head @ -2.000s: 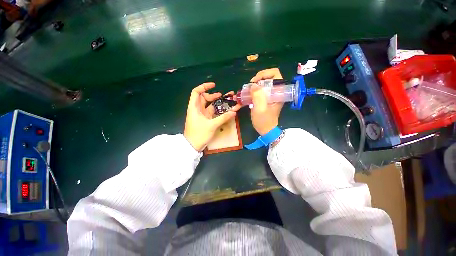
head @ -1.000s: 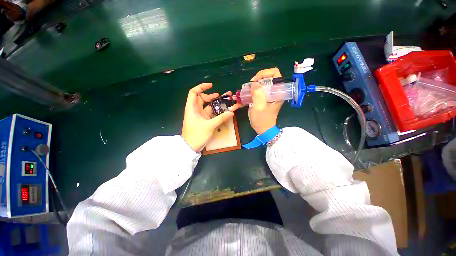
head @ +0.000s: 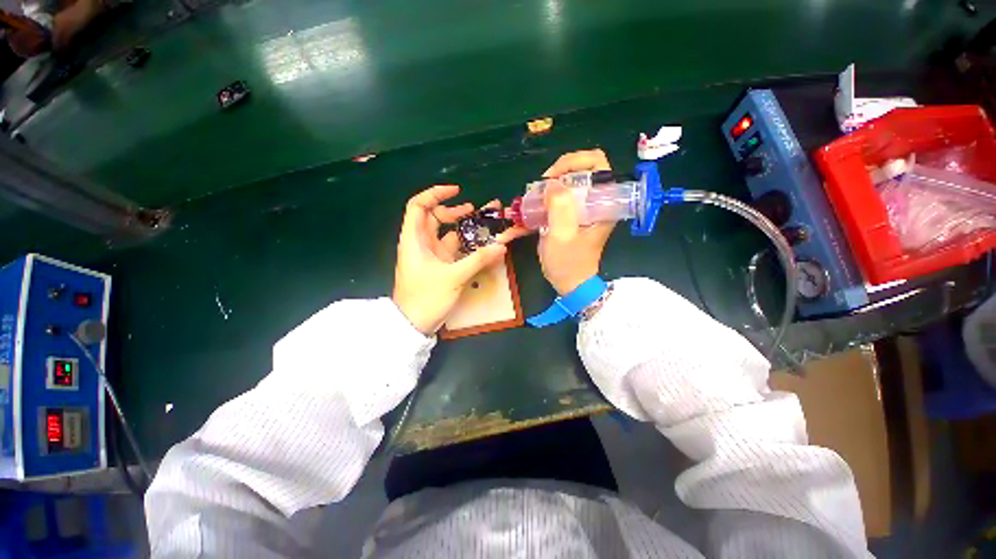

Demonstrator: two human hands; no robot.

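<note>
My left hand (head: 431, 262) holds a small black workpiece (head: 477, 233) with metallic detail between thumb and fingers, above a pale pad (head: 488, 300) with an orange-brown border. My right hand (head: 572, 235) is closed round a clear syringe (head: 601, 201) with pinkish contents, lying roughly level. Its reddish-pink tip (head: 516, 212) points left at the workpiece; whether it touches cannot be told. A blue adapter (head: 647, 198) caps the syringe's rear, and a clear hose (head: 754, 227) curves from it to the right. A blue strap (head: 570, 302) is round my right wrist.
A blue-grey controller (head: 789, 197) stands at right beside a red bin (head: 863, 235) of clear bags. A blue control unit (head: 55, 366) stands at left. Another black part (head: 233, 94) lies on the far green surface. A white scrap (head: 660, 142) lies behind the adapter. A person's hand (head: 27, 35) shows top left.
The black part on the far surface has shifted slightly right relative to the bench. Both hands keep their grips, with the syringe tip still at the workpiece.
</note>
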